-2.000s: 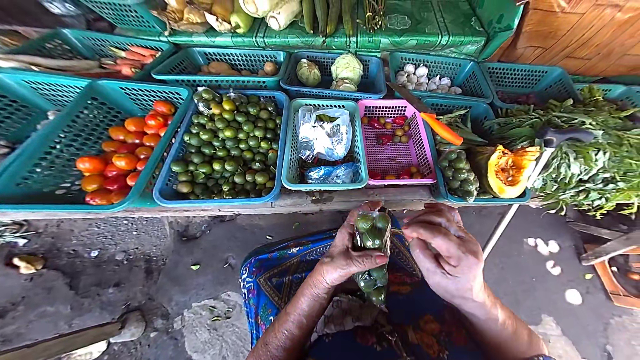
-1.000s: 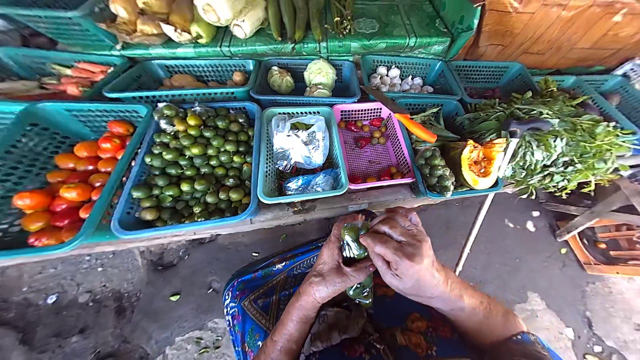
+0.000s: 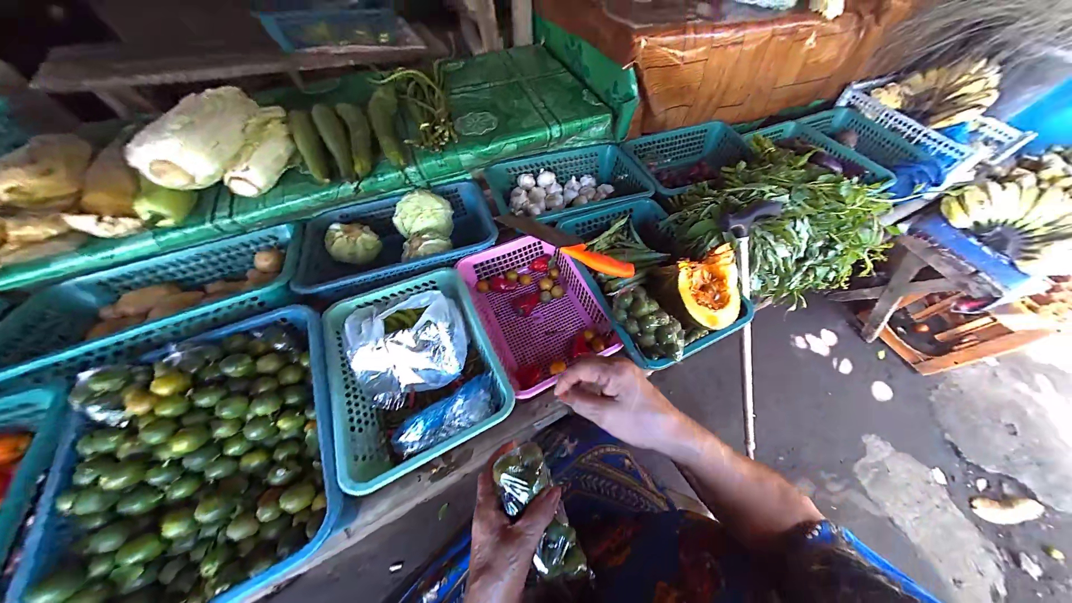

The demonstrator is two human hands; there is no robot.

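My left hand (image 3: 507,536) is closed around a clear plastic bag of green fruits (image 3: 523,481) above my lap, at the bottom centre. My right hand (image 3: 620,398) is raised at the near edge of a pink plastic basket (image 3: 553,389), its fingers curled; whether anything small is between them cannot be told. Red peppers (image 3: 526,303) and small round orange and green fruits lie in the pink basket. Left of it, a light green basket (image 3: 335,402) bears a clear plastic bag (image 3: 410,352) and a blue plastic bag (image 3: 448,414).
A knife with an orange handle (image 3: 599,261) rests across the pink basket's far right corner. A cut squash (image 3: 710,293) and a cane (image 3: 747,352) stand at the right, by leafy greens (image 3: 787,218). A blue basket of small green citrus fruits (image 3: 188,444) fills the left, with cabbages (image 3: 423,213) farther back.
My right hand has left the plastic bag and moved to the pink basket's edge. My left hand still holds the bag. The view has turned strongly to the right.
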